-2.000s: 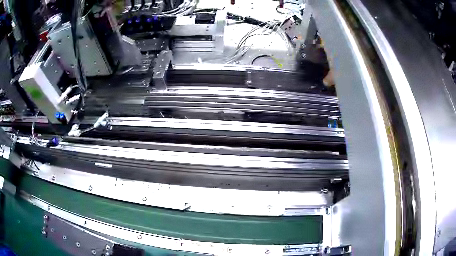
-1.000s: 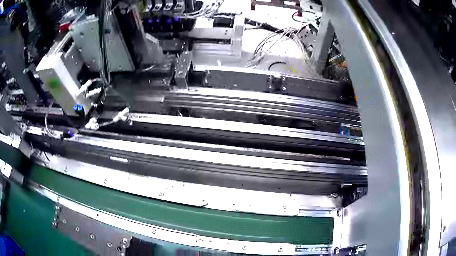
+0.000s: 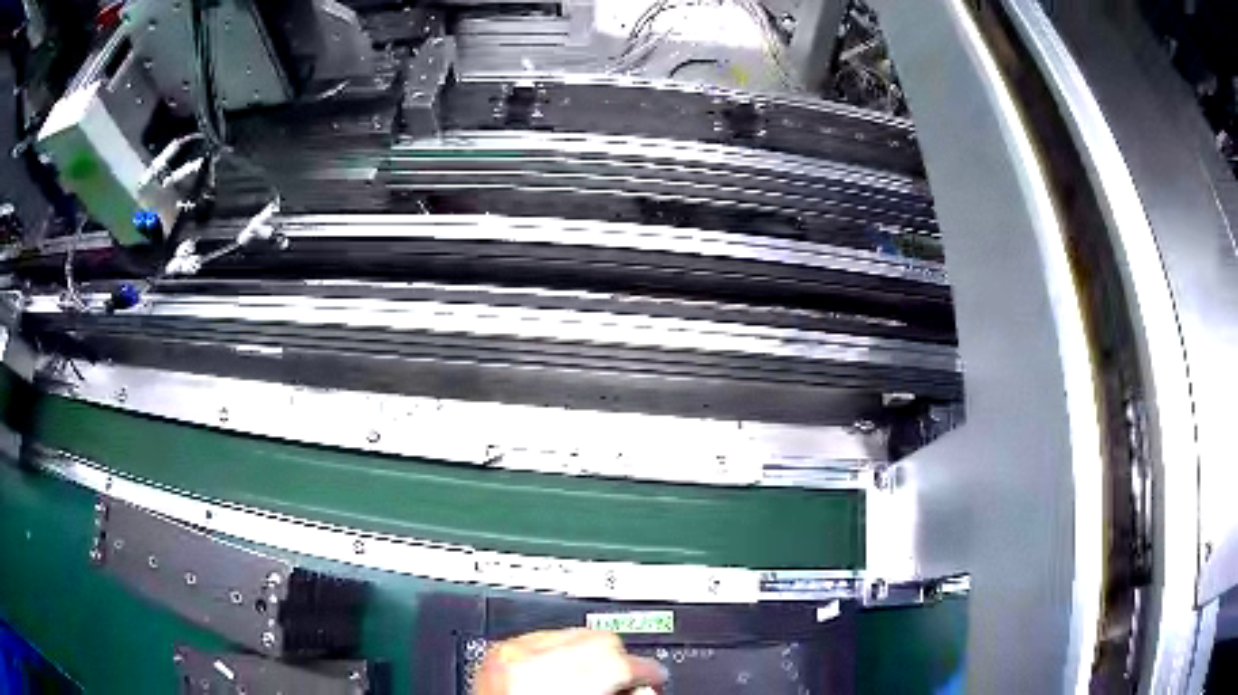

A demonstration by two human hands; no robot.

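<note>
The black parts tray (image 3: 726,621) with a small green label shows at the bottom centre, its near part cut off by the picture's edge. A dark flat plate (image 3: 740,668) with small holes and bright fittings lies in it. A bare hand, which looks like my left hand (image 3: 559,663), is over the tray's left half, fingers towards the right beside the plate. It is blurred and cut off, so its grip is hidden. Small silvery spots show just left of it. My right hand is not in view; a blue patch shows at the lower right edge.
Dark plates (image 3: 190,570) with a black ridged block (image 3: 326,611) lie on the green bench left of the tray, and another plate (image 3: 272,675) lies nearer. A green belt (image 3: 448,500) and silver rails (image 3: 543,319) run behind. A grey gantry beam (image 3: 1011,407) stands at the right.
The view has tilted down, so the rails sit higher and the tray and a second plate at the left show. A hand has come into view over the tray.
</note>
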